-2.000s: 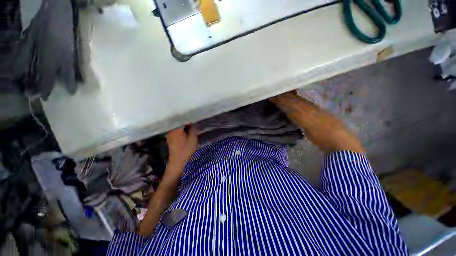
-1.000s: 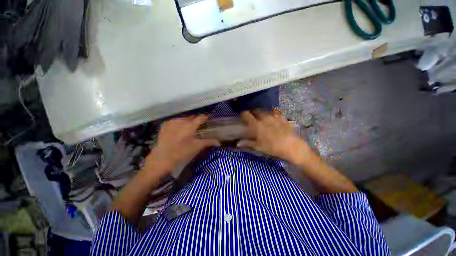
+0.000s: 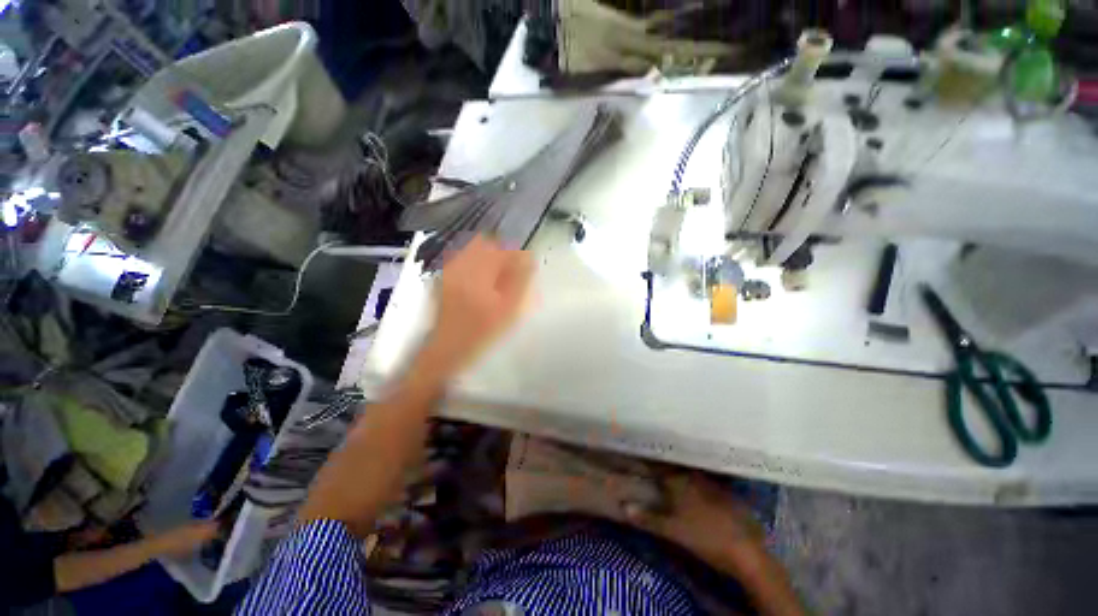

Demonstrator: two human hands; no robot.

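A fanned pile of long grey fabric strips (image 3: 518, 199) lies on the left part of the white table. My left hand (image 3: 484, 286) is blurred at the pile's near end, its fingers curled; whether it grips a strip cannot be told. My right hand (image 3: 692, 511) is low, below the table edge, over brownish-grey fabric (image 3: 560, 481) on my lap. It is blurred, and its grip is unclear. The white sewing machine (image 3: 939, 181) stands at the right, with a yellow-orange block (image 3: 724, 303) beside its needle area.
Green-handled shears (image 3: 993, 403) lie right of the needle, near a slim black bar (image 3: 884, 279) and a small grey plate (image 3: 889, 331). A white bin (image 3: 193, 409) stands lower left, with another person's hand (image 3: 187, 538) at it. Thread cones (image 3: 813, 51) stand on top.
The view has swung up and left, showing the machine and pile. My left hand has moved from the lap to the pile. My right hand stays low, and the hands are now apart.
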